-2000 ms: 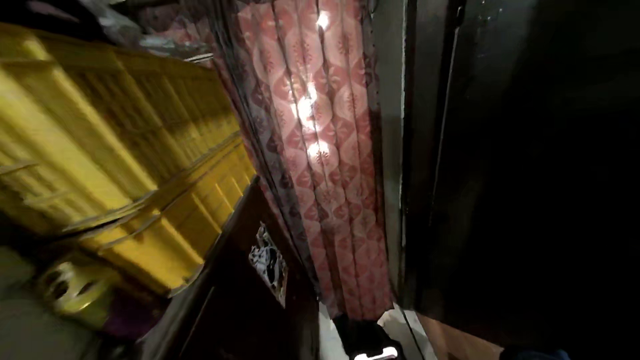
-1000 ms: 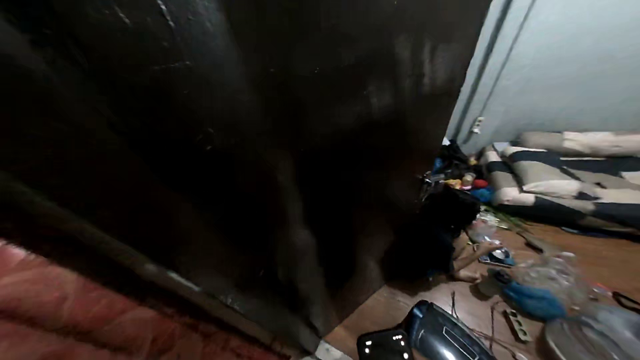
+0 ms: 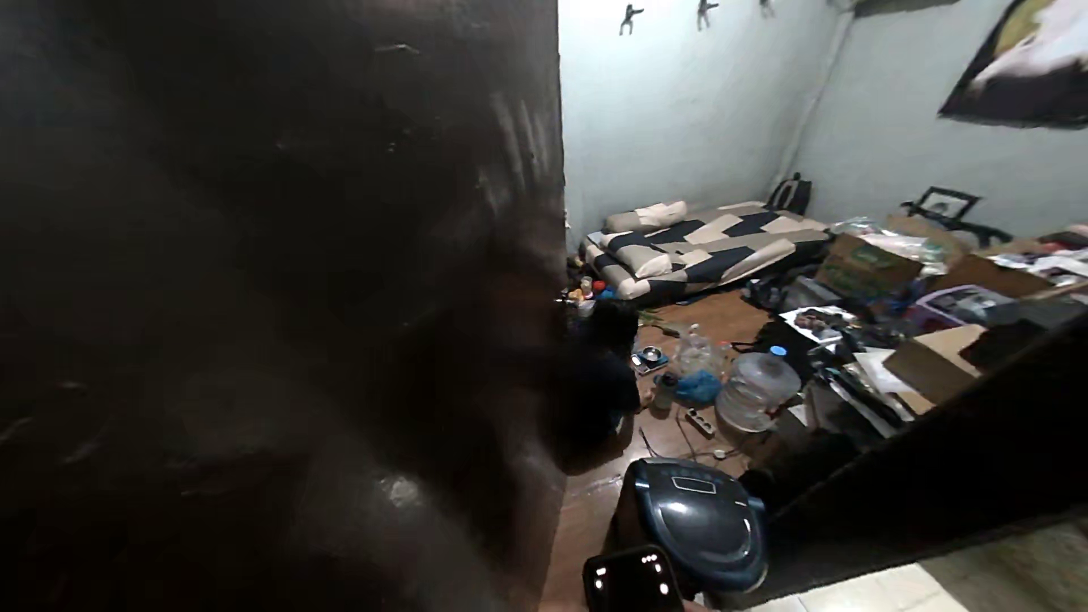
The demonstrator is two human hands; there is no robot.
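Note:
A smartphone (image 3: 633, 580) with a lit screen shows at the bottom edge of the head view. A small bit of a hand (image 3: 695, 606) lies at its lower right corner; whether it is my left or right hand cannot be told. Just behind the phone stands a dark, lidded plastic appliance or bin (image 3: 704, 520) with a glossy top. A large dark door or panel (image 3: 280, 297) fills the left half of the view.
Beyond the panel a person in dark clothes (image 3: 595, 391) sits low on the floor. Near them are a power strip (image 3: 700, 422), a blue plastic bag (image 3: 697, 387) and a large clear water bottle (image 3: 759, 389). A patterned mattress (image 3: 722, 242) lies behind; cardboard boxes (image 3: 867, 268) and clutter line the right.
The view has swung far from the pink curtain and yellow crates to the room past the dark panel. More of the mattress, boxes and water bottle shows now.

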